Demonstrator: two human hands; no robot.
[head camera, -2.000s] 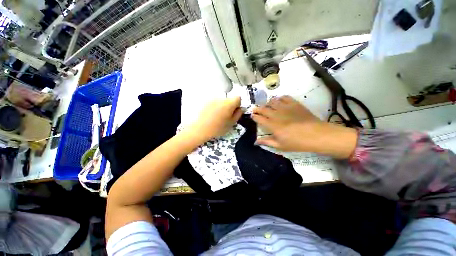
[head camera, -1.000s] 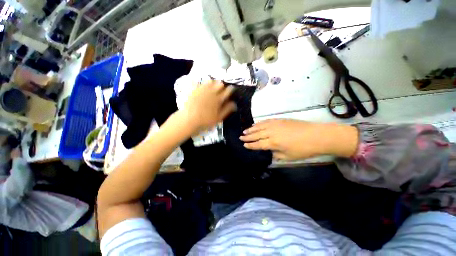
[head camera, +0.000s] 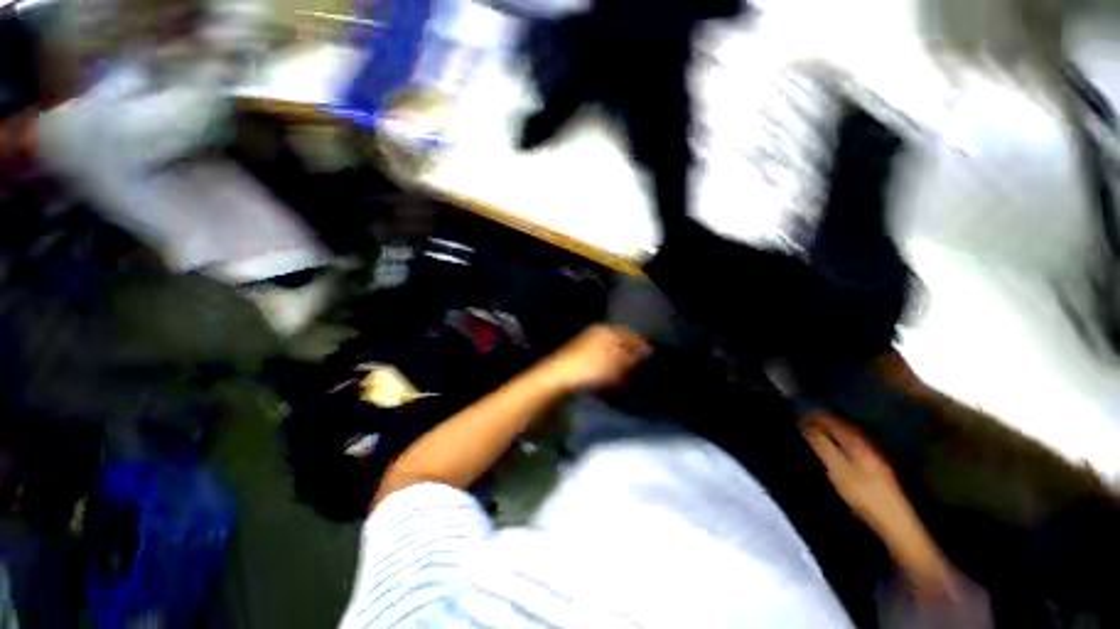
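Observation:
The whole view is blurred. The black garment piece (head camera: 786, 289) lies over the table's front edge, with its white and grey patterned panel (head camera: 768, 154) on the table. My left hand (head camera: 604, 356) is low in front of the edge, fingers curled, beside a dark grey patch that may be cloth. My right hand (head camera: 856, 461) is below the edge at the right, over dark cloth or shadow. Its fingertips are unclear, so I cannot tell if it holds anything.
The worn wooden table edge (head camera: 528, 227) runs diagonally. A black heap (head camera: 332, 455) with small red and pale patches lies below it at left. The blue basket (head camera: 387, 55) is at the top. A person's pale clothing (head camera: 184, 184) shows at upper left. A blue object (head camera: 160, 528) is at lower left.
The view has swung down and left. Both hands have left the cloth near the needle and moved below the table edge. The sewing head is mostly out of view.

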